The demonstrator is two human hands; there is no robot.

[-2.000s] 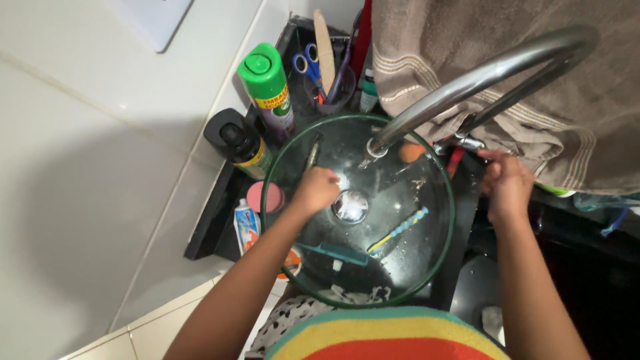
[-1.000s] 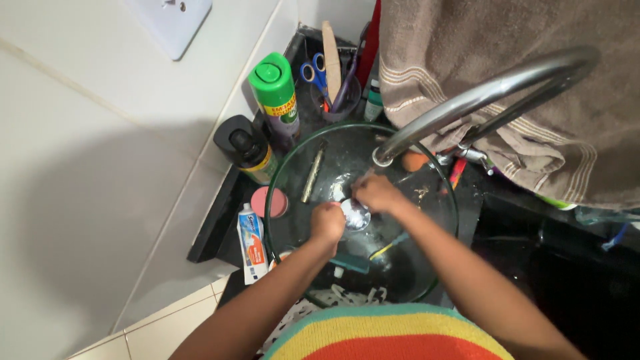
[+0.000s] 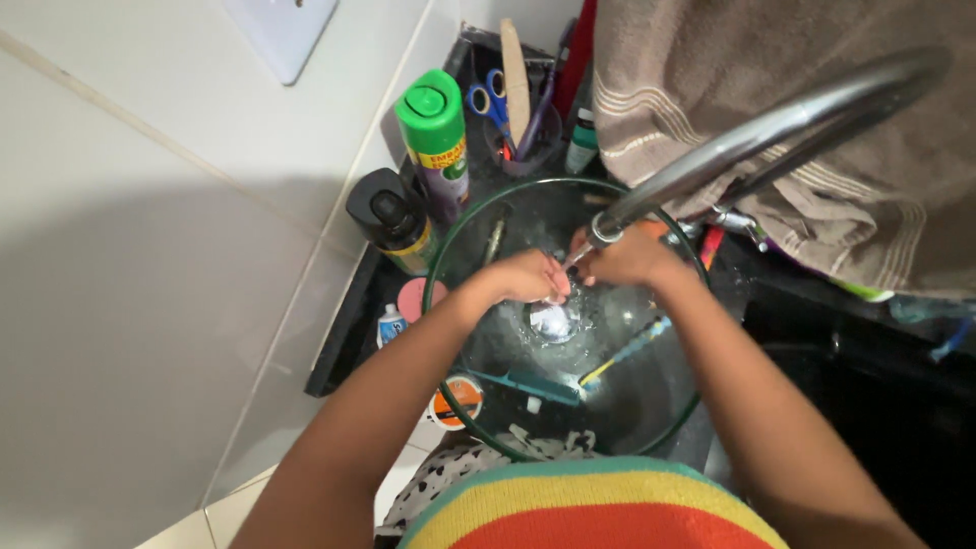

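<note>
My left hand (image 3: pixel 530 276) is over a round glass basin (image 3: pixel 435 282), its fingers curled beside a thin stream of water from the curved metal faucet (image 3: pixel 732 145). On the stream's other side, my right hand (image 3: pixel 618 259) is close to the left one, partly behind the spout's end. Whether either hand holds something small cannot be made out. Below them is the shiny metal drain (image 3: pixel 553 322). A blue and yellow toothbrush (image 3: pixel 625 351) and a teal comb (image 3: pixel 534 383) show in the basin area, with a small white cap (image 3: pixel 534 405) near the comb.
A green-capped spray can (image 3: pixel 435 137), a black-capped bottle (image 3: pixel 393 221), a toothpaste tube (image 3: pixel 391 324) and a cup (image 3: pixel 526 145) with blue scissors (image 3: pixel 492 103) stand left and behind. A brown towel (image 3: pixel 762 91) hangs at the right, by the faucet's lever (image 3: pixel 740 221).
My right hand has left the faucet's lever for the basin, joining my left hand. Both hands have since moved from near the drain up to the water stream under the spout.
</note>
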